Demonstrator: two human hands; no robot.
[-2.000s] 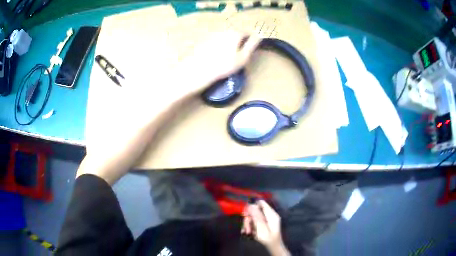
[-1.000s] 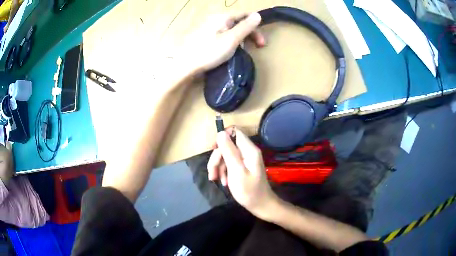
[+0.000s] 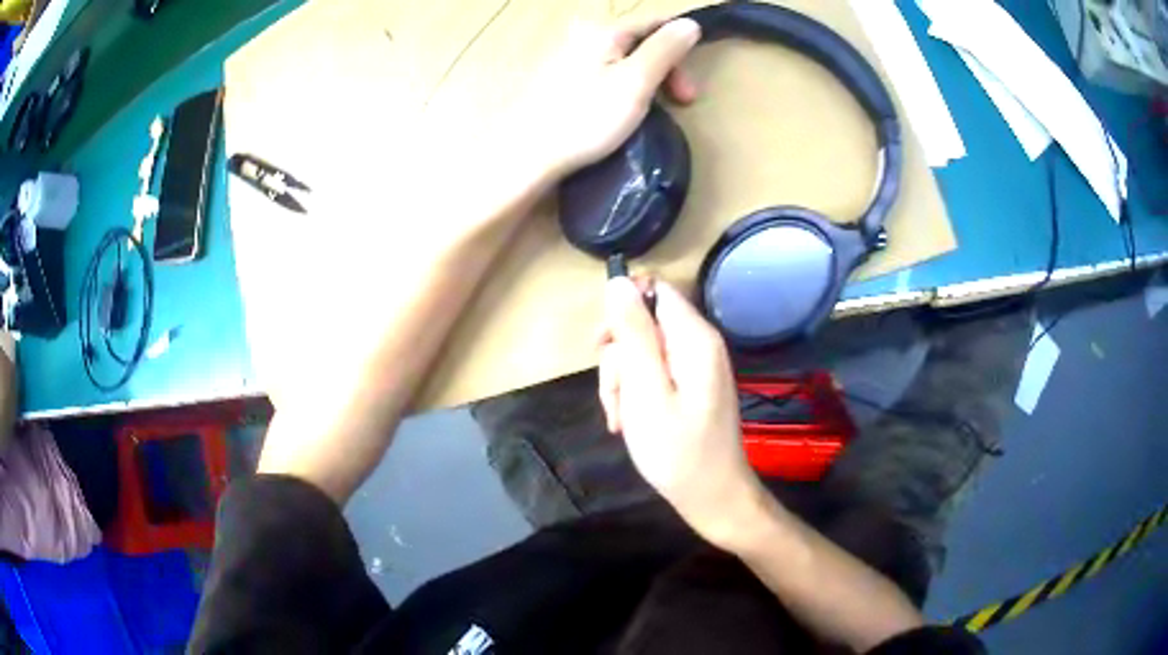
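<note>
The black headphones lie on the tan cardboard sheet (image 3: 512, 346), the headband (image 3: 833, 58) curving up and right. My left hand (image 3: 615, 102) is closed on the headband end by the left ear cup (image 3: 628, 192). My right hand (image 3: 673, 384) pinches the black cable plug (image 3: 617, 266) between thumb and fingers; its tip meets the lower rim of that cup. How far it is inserted cannot be told. The other ear cup (image 3: 771, 278) lies at the right, over the cardboard's front edge. The cable is mostly hidden by my right hand.
Thread snips (image 3: 269, 183) lie on the cardboard's left. A smartphone (image 3: 188, 175), a coiled cable (image 3: 115, 307) and a white block (image 3: 49, 201) are further left. White paper sheets (image 3: 1038, 90) lie right. Red stools (image 3: 167, 480) stand below the bench edge. A person's pink sleeve shows at lower left.
The plug has moved up from just below the left ear cup to its rim. My right hand has followed it up and right. The headphones and my left hand sit slightly further right and up in view.
</note>
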